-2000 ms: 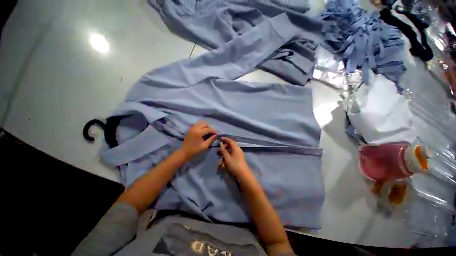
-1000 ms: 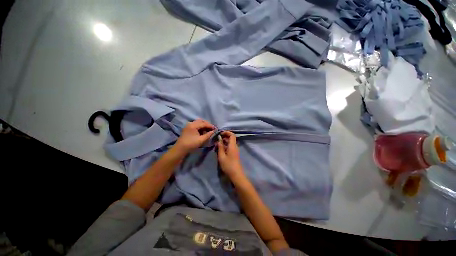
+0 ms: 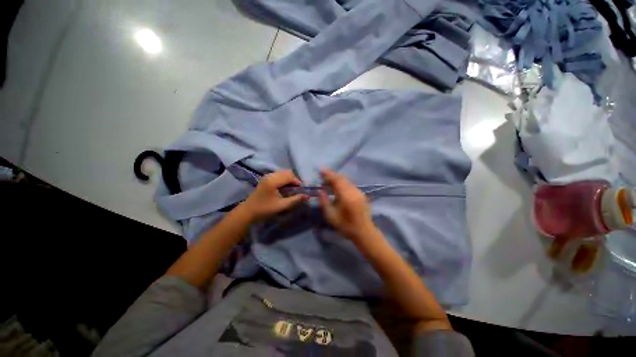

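A blue-grey shirt lies flat on the white table with its collar to the left. A black hanger sits in the collar, its hook sticking out to the left. The placket runs across the middle to the hem at right. My left hand pinches the placket around mid-chest. My right hand is just to the right of it over the placket, blurred, its thumb and fingers apart. Whether it holds anything small cannot be told.
More blue-grey garments lie at the far side. A heap of blue-grey strips, crumpled white cloth or paper, a pink-red jar, an amber container and clear plastic are at right. The table curves at its near edge.
My right hand has moved off the pinched spot, slightly right, and its fingers have spread. My left hand keeps its pinch. The view has shifted a little, so the jar appears farther right.
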